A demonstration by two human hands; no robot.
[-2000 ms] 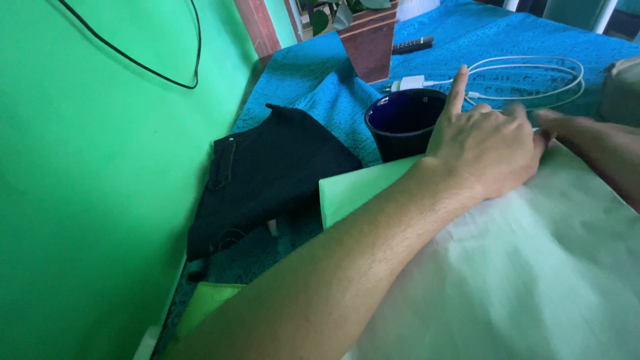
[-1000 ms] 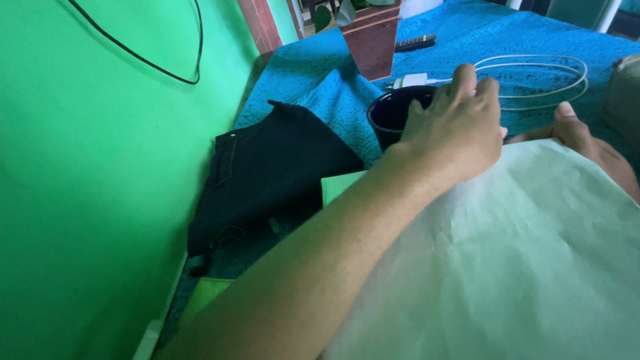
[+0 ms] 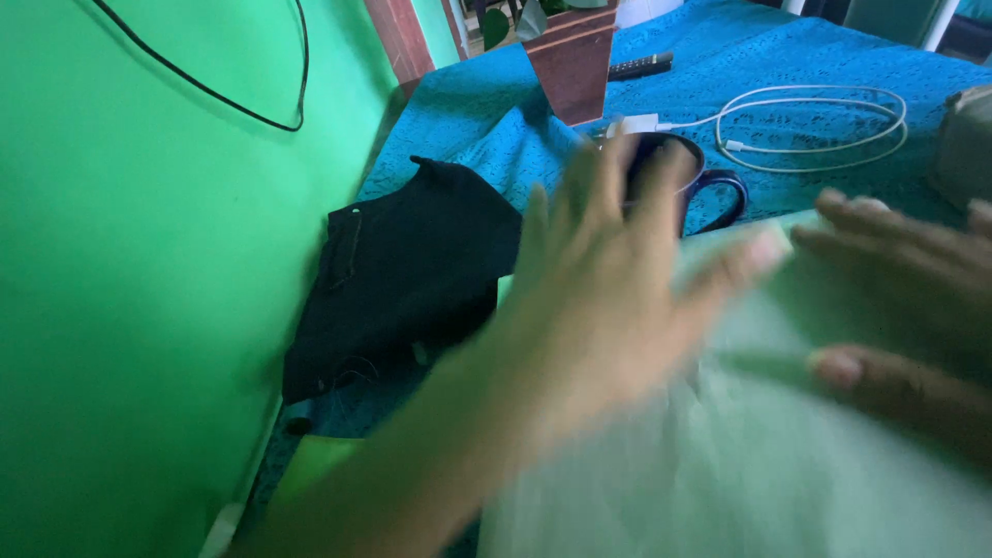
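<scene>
A large pale sheet, perhaps paper or cloth, [image 3: 744, 465] covers the lower right of the view. My left hand [image 3: 620, 287], blurred by motion, is spread over the sheet's far left part and holds nothing; its fingers hide part of a dark blue mug [image 3: 690, 159]. At the right edge my right hand [image 3: 914, 287] hovers over or rests on the sheet, fingers apart and nothing in them. Whether either palm touches the sheet cannot be told. Left of my left hand lies a folded black cloth piece with stitching [image 3: 418, 248].
A white charger [image 3: 635, 124] with a coiled white cable [image 3: 814, 97], a remote control [image 3: 642, 67] and a wooden planter [image 3: 573, 66] stand or lie on the blue tablecloth [image 3: 744, 39]. A green wall [image 3: 155, 271] borders the left. A grey object [image 3: 967, 147] sits at the right.
My left hand has come off the mug area toward me, its fingers now spread, and the mug's handle shows. My right hand has spread its fingers over the sheet.
</scene>
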